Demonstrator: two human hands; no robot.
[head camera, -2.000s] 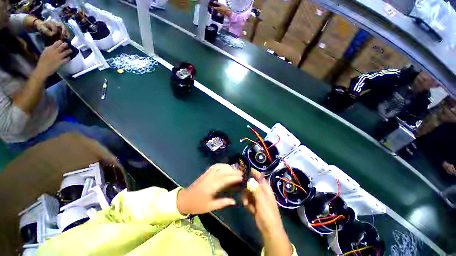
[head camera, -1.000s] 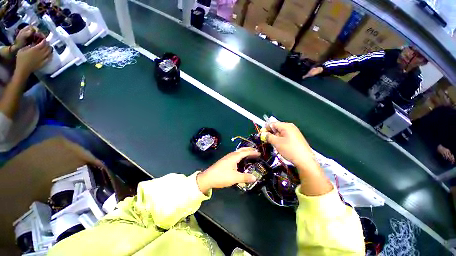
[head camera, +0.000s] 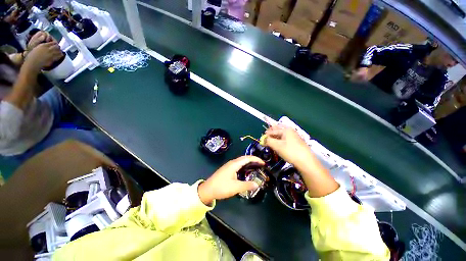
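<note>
My left hand (head camera: 227, 179) grips a black camera ball module (head camera: 255, 179) with a silvery board in its open face, beside the row of housings. My right hand (head camera: 287, 145) is over the top camera housing (head camera: 259, 152), fingertips pinched at its wire leads (head camera: 250, 137); a yellow finger cot shows on a fingertip. My right hand and wrist partly hide the housings. Another housing (head camera: 294, 187) sits just below it. A second ball module (head camera: 215, 141) lies on the bench to the left.
Another black module (head camera: 177, 74) stands by the white strip. Pale sealing rings (head camera: 124, 59) lie in a tangle at left, near a pen-like tool (head camera: 95, 92). A carton (head camera: 30, 176) of housings is beside my lap. Other workers are at left and across the bench.
My left hand has moved slightly with the module still in it. My right hand has gone from beside the left hand to the top housing's wires. The worker across the bench has drawn an arm back.
</note>
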